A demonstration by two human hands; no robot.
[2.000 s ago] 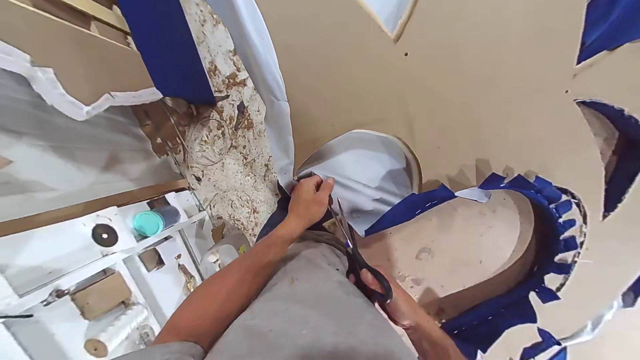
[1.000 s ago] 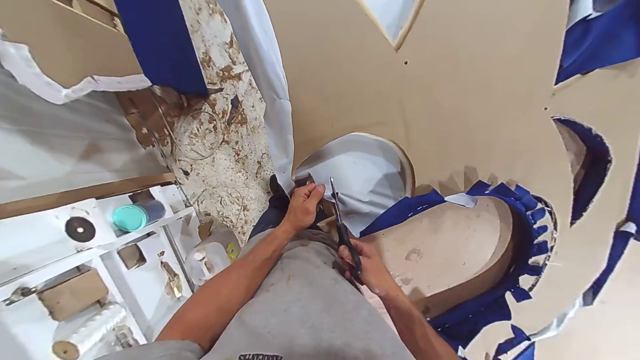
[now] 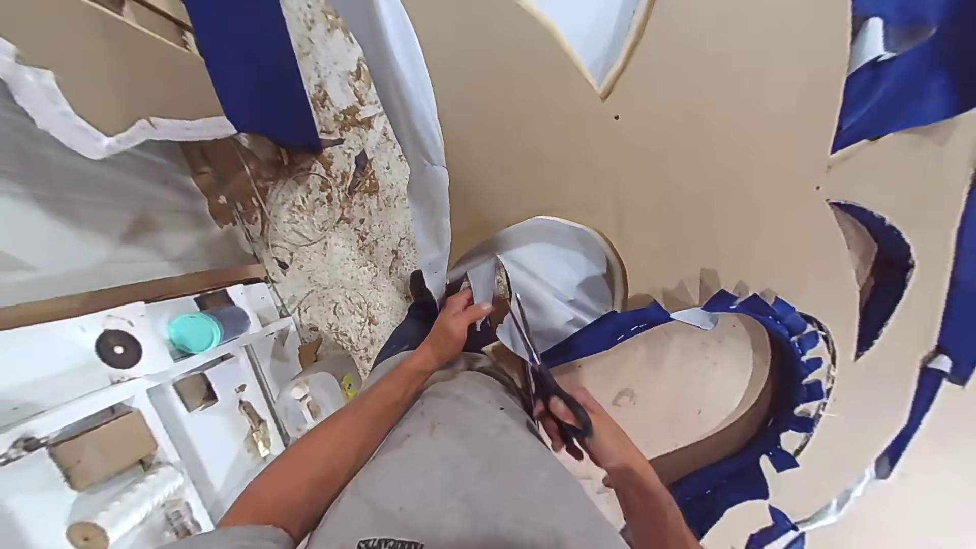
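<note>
My left hand point(image 3: 456, 324) pinches a cut strip of pale grey fabric point(image 3: 482, 280) between thumb and fingers. In my right hand point(image 3: 583, 427) are black-handled scissors point(image 3: 545, 375), their blades parted and pointing up beside the fabric. More of this grey fabric point(image 3: 560, 267) spans a rounded cutout in a large tan board point(image 3: 686, 152), with a cut opening near my left hand. Right of it, blue fabric point(image 3: 762, 313) with snipped tabs is folded around the edge of a second, elongated cutout.
At the lower left, a white compartmented shelf point(image 3: 160, 377) holds a teal-lidded jar point(image 3: 196, 332), a black disc point(image 3: 118, 348) and a spool of white cord point(image 3: 126, 507). A clear plastic jug point(image 3: 309, 400) stands beside it. Debris litters the floor point(image 3: 343, 244). A blue panel point(image 3: 255, 72) hangs at upper left.
The scissors' blades have parted since one second ago. A strip of grey fabric now shows in my left hand, and the fabric in the rounded cutout has a visible slit.
</note>
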